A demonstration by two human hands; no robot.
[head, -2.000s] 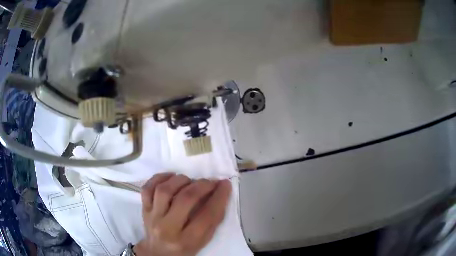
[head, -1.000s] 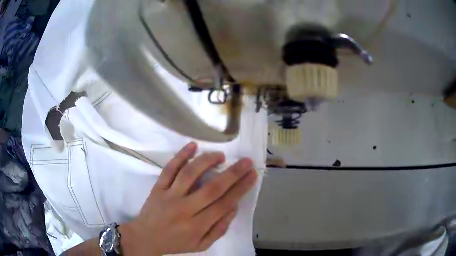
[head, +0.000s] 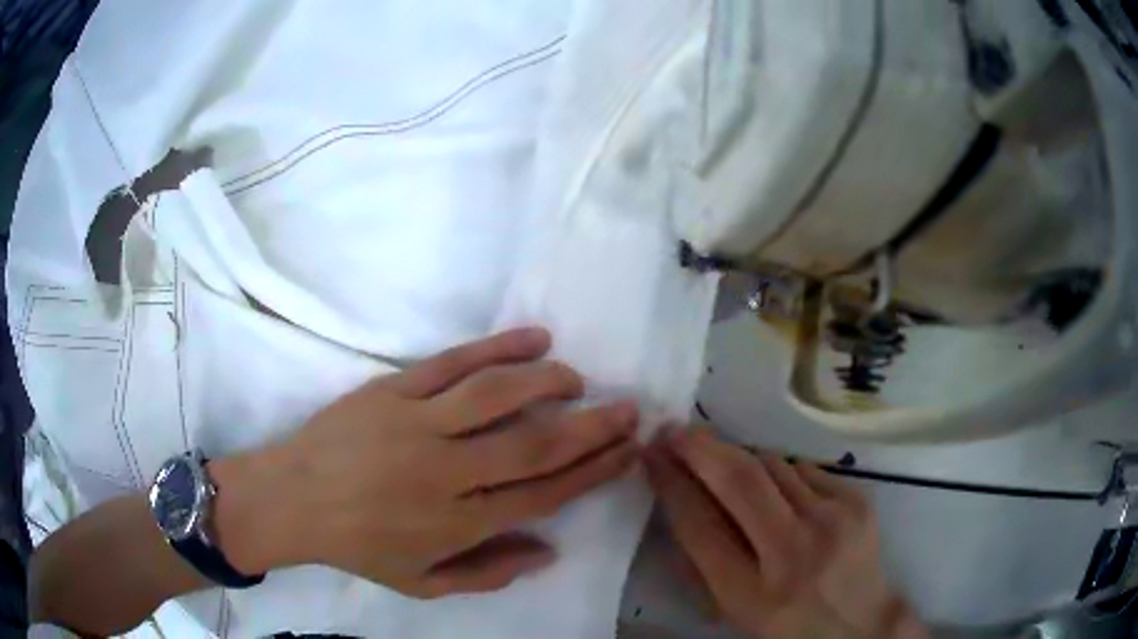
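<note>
A large white garment panel point(head: 412, 187) with dark double stitch lines is spread over the machine bed, its straight right edge running beside the needle area. My left hand point(head: 437, 487), with a wristwatch, lies flat on the cloth with fingers spread, pointing at this edge. My right hand point(head: 774, 537) comes from the lower right, and its fingertips pinch the edge beside my left fingertips. The cream sewing machine head point(head: 799, 137) is at the upper right. The needle tip and presser foot cannot be made out clearly.
A pale curved bar point(head: 948, 431) loops below the machine head, around a dark tension spring point(head: 861, 362). A dark seam point(head: 973, 481) crosses the cream bed at the right. A dark opening point(head: 119, 231) shows in the cloth at the left. Dark cloth lies beyond the left rim.
The view has shifted, so the machine head now stands further right and more cloth shows. My left hand has flattened and spread from its curled grip. My right hand has come in at the cloth edge.
</note>
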